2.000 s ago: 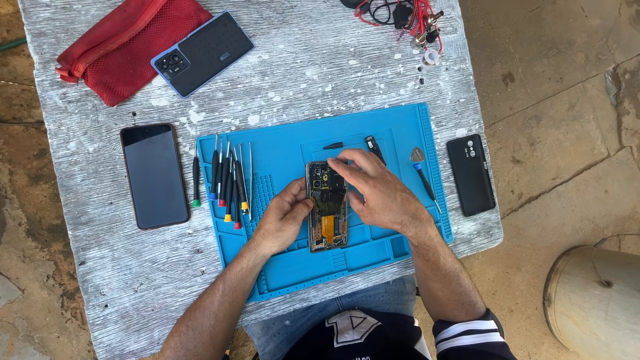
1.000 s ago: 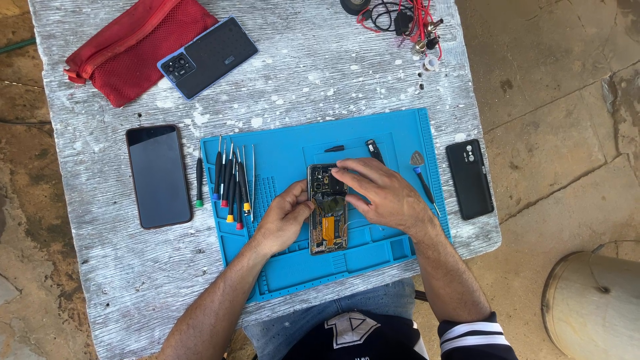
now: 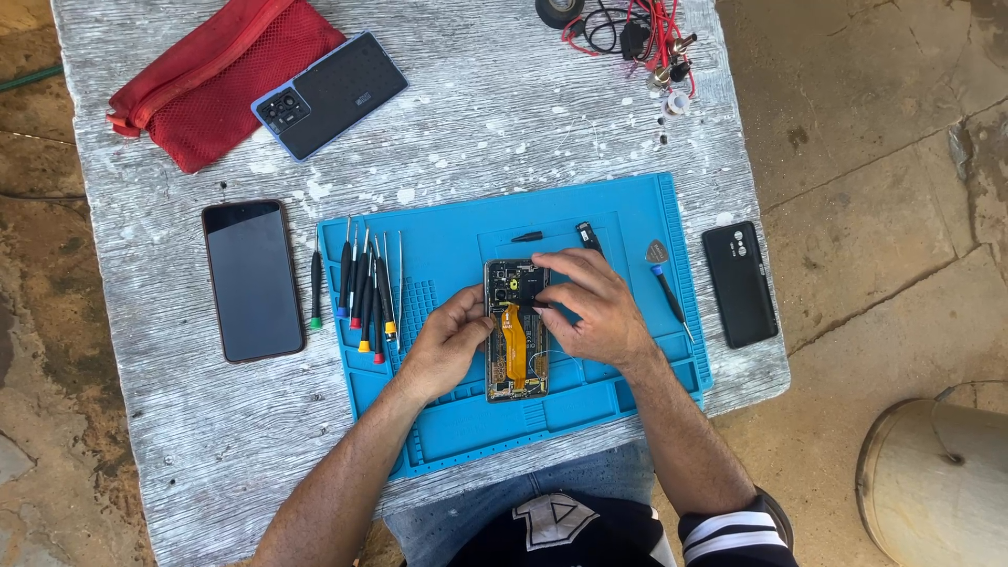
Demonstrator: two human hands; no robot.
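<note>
An opened smartphone [image 3: 517, 331] lies upright in view over the blue silicone repair mat [image 3: 457, 228], its battery, circuit board and orange flex cable [image 3: 514, 346] exposed. My left hand [image 3: 450, 342] grips the phone's left edge with thumb and fingers. My right hand [image 3: 594, 307] is over the upper right of the phone; a small dark piece shows at its thumb and index fingertips, too small to name, and another finger rests near the top edge. A thin, pale wire curves beside the battery. Several precision screwdrivers [image 3: 366, 291] lie on the mat's left part.
Left of the mat lies a dark-screened smartphone [image 3: 253, 282]. A red mesh pouch [image 3: 220, 87] and a blue-edged phone [image 3: 335, 94] are at the back left, tangled wires [image 3: 657, 39] at the back right. A black phone case [image 3: 740, 283] lies right; a screwdriver [image 3: 672, 303] and a pick [image 3: 657, 251] are nearer.
My right hand's fingers have shifted over the upper part of the phone, and more of the orange flex cable shows now. My left hand has kept its hold on the phone's edge.
</note>
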